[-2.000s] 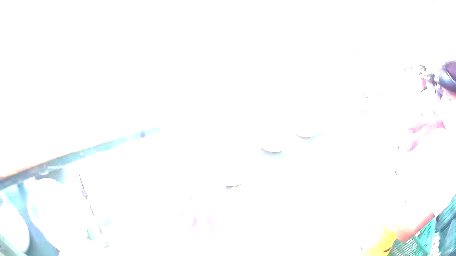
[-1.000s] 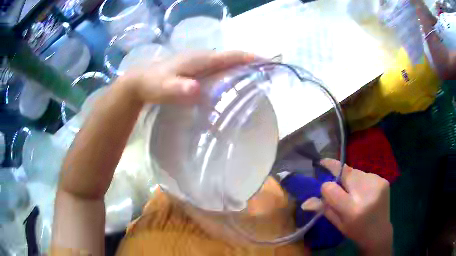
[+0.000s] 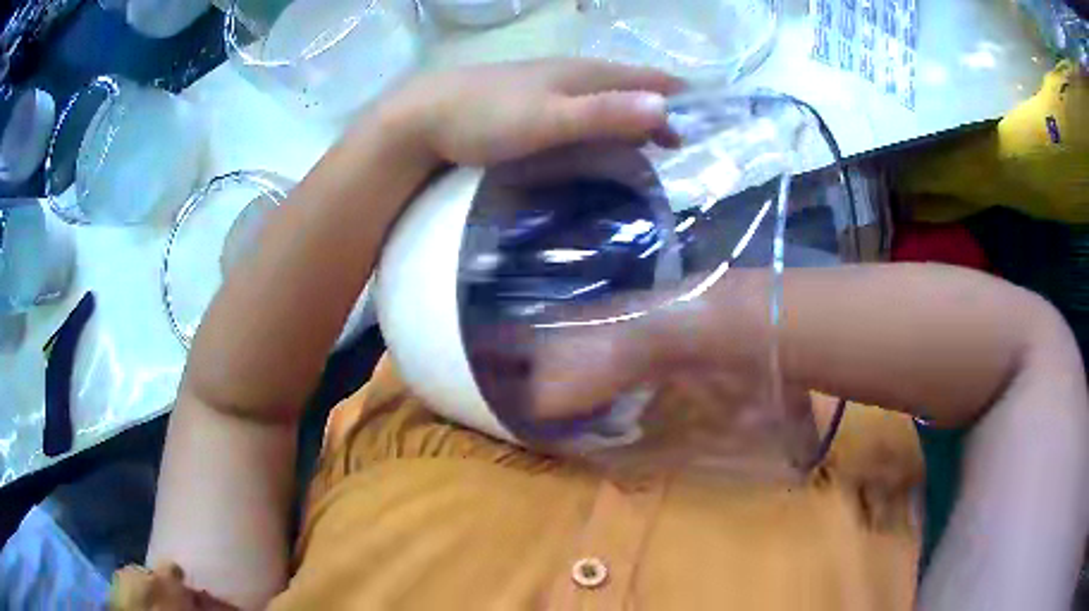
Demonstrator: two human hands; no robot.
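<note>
A clear container [image 3: 717,394] with a white base lies on its side in front of my chest, its base to the left and open rim to the right. My left hand [image 3: 537,113] holds its outer wall from above, fingers stretched over it. My right forearm enters through the rim. My right hand [image 3: 585,376] shows blurred through the clear wall, near the base, with a dark blue-purple cloth [image 3: 573,233] bunched against the inside. The fingers of my right hand are partly hidden by glare and blur.
Several similar containers [image 3: 125,149] stand on the white bench [image 3: 114,400] at the left and top. A dark strip [image 3: 66,376] lies at the left. A printed sheet [image 3: 866,42] lies at the top right. A yellow bundle [image 3: 1051,137] and something red [image 3: 937,246] are at the right.
The washed-out view has cleared. Since one second ago, the container has turned so its base faces left, and my right hand has moved from the rim to inside with the cloth.
</note>
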